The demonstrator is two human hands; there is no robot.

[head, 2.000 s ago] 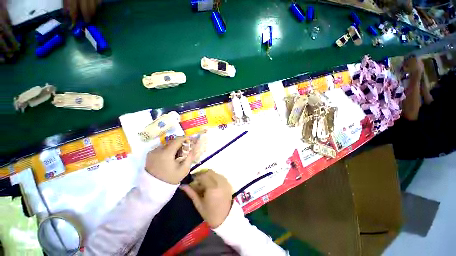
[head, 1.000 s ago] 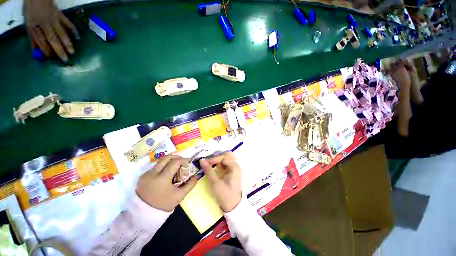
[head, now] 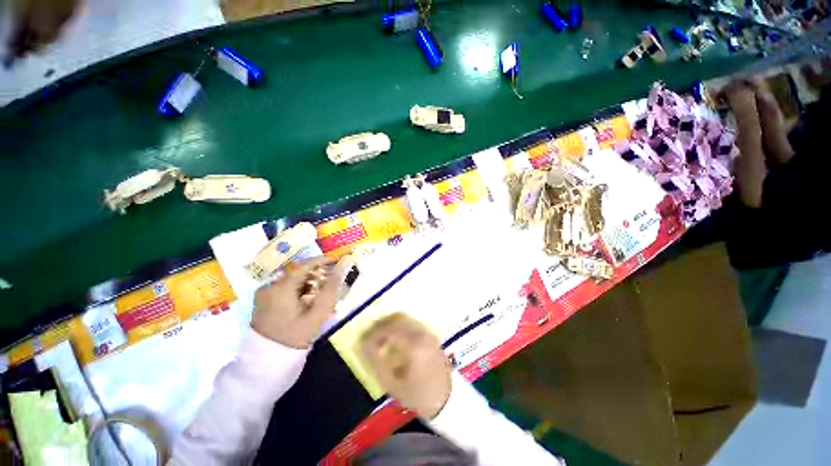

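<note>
My left hand [head: 293, 300] holds a beige module [head: 316, 278], mostly hidden by the fingers; a small dark patch [head: 351, 276] shows beside the fingertips. My right hand [head: 405, 357] is blurred over the yellow release sheet [head: 355, 346], fingers curled; whether it holds anything cannot be told. Another beige module [head: 284, 250] lies just beyond my left hand at the belt edge. A long black strip [head: 387, 287] lies on the white surface between and beyond my hands, and a shorter one [head: 467, 329] lies to the right.
A beige module pile [head: 563, 211] and pink parts [head: 683, 155] lie to the right. An upright module [head: 422, 202] stands at the belt edge. Modules [head: 228, 189] and blue cells [head: 239, 65] are on the green belt. A tape roll [head: 128, 441] is lower left, a carton [head: 629, 355] below right.
My right hand has moved away from the module in my left hand, down over the yellow sheet. My left hand has stayed about in place. The other person's hand has left the belt.
</note>
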